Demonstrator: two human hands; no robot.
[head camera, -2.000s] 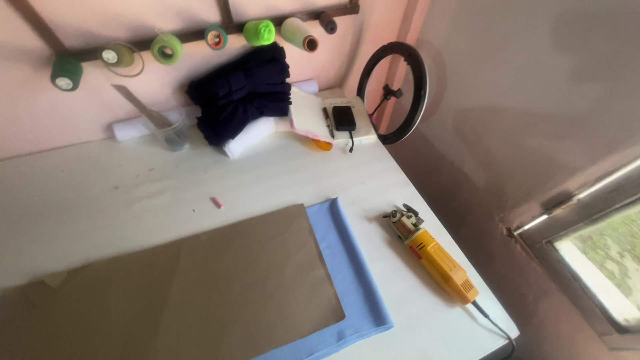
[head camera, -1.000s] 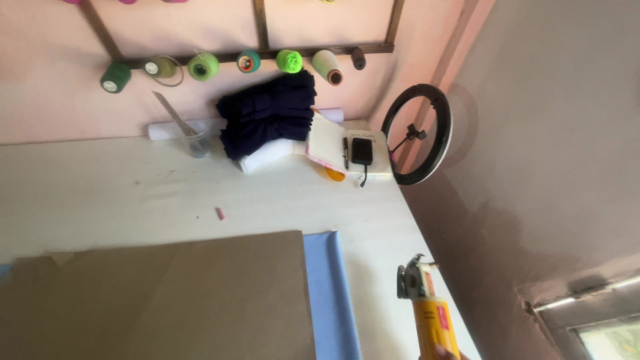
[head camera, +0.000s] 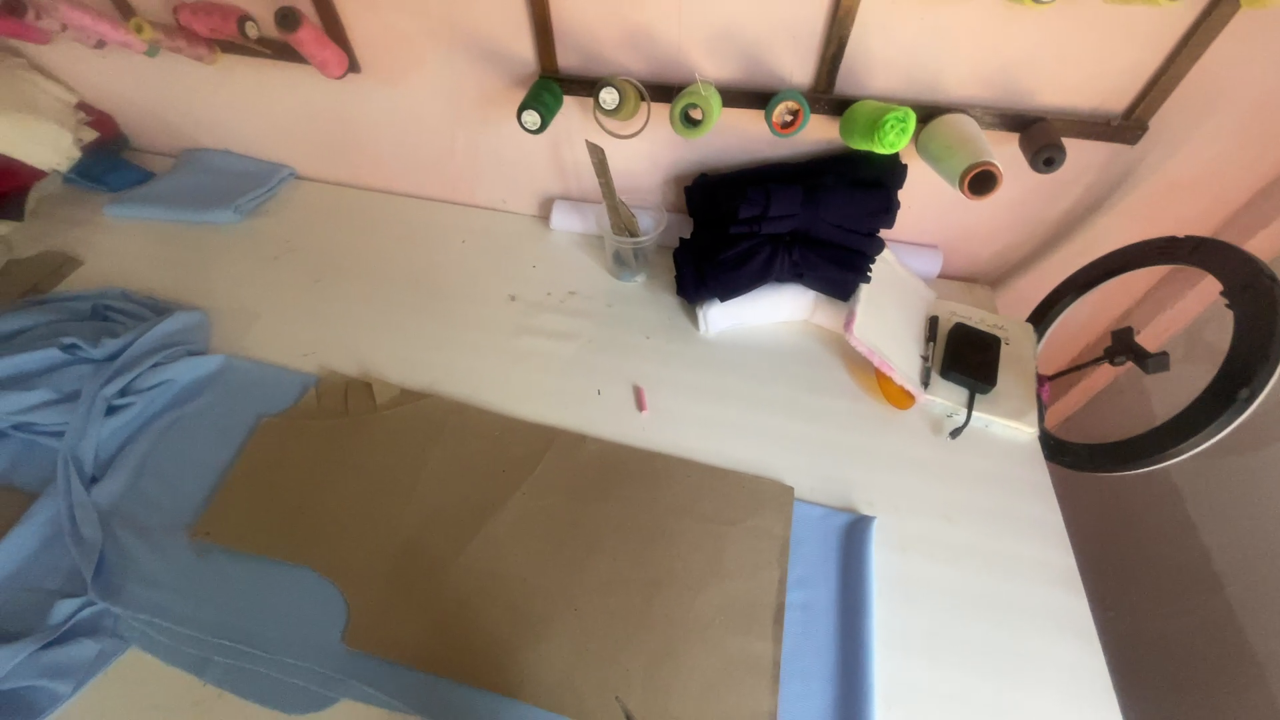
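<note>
Neither my left hand nor my right hand shows at this moment. A brown paper garment pattern (head camera: 560, 560) lies flat on light blue fabric (head camera: 832, 610), whose folded edge extends past the pattern's right side. More of the fabric is bunched up at the left. The dark tip of some tool (head camera: 624, 708) just enters the bottom edge over the pattern; the rest of it is out of frame. A short pink piece of chalk (head camera: 641, 399) rests on the white table (head camera: 960, 560) beyond the pattern. The yellow electric cutter of the earlier frames is out of view.
Along the wall lie folded light blue cloth (head camera: 205, 186), a clear plastic cup (head camera: 630, 255) with a flat strip in it, and dark navy garments (head camera: 790, 225). A black device (head camera: 970, 357) lies on a notebook near a ring light (head camera: 1240, 330). Thread cones (head camera: 877, 126) hang above on a rack.
One second ago a hand was at the yellow cutter near the table's right edge; now both are out of view. The view has swung left, showing the bunched blue fabric.
</note>
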